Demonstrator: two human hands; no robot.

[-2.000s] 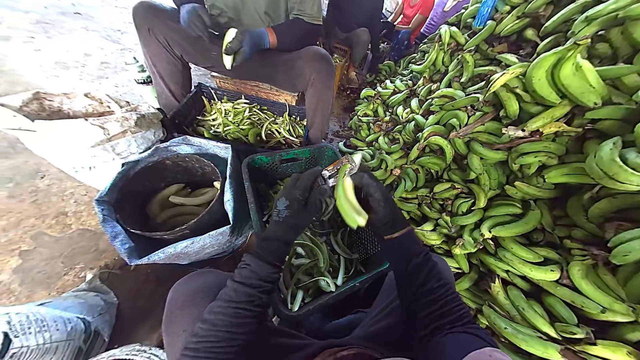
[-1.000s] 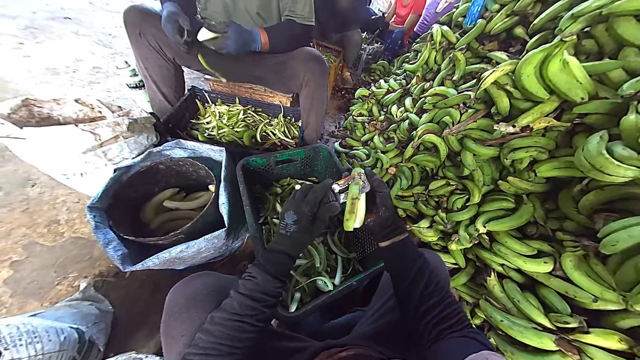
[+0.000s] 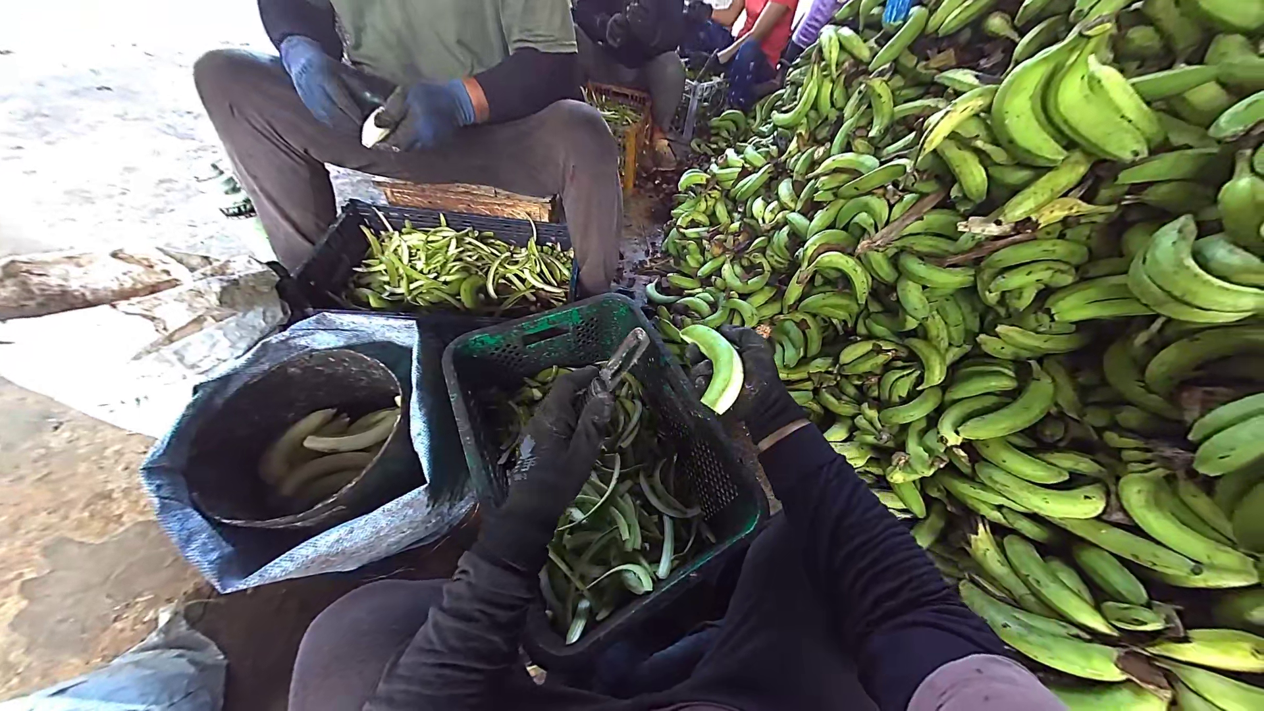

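Note:
My left hand [image 3: 563,434], in a dark glove, holds a metal peeling tool [image 3: 624,357] above the green plastic crate [image 3: 746,513]. In my gloved right hand [image 3: 755,380], over the crate's right edge, is a green plantain [image 3: 717,367] with a pale strip showing along it. Plantain peels [image 3: 627,523] lie in the crate between my knees. To the left, a dark bucket [image 3: 222,474] inside a blue-white woven sack [image 3: 178,494] holds several peeled plantains [image 3: 336,456].
A large heap of green plantains [image 3: 987,375] fills the right side. Ahead sits a co-worker [image 3: 454,59] with gloved hands around a plantain, behind a black crate [image 3: 321,252] of peels [image 3: 464,267]. More people sit farther back. Sacking [image 3: 197,306] lies at left.
My hands have moved apart; a second ago the tool and the plantain were together between them. The plantain is now off to the right of the tool.

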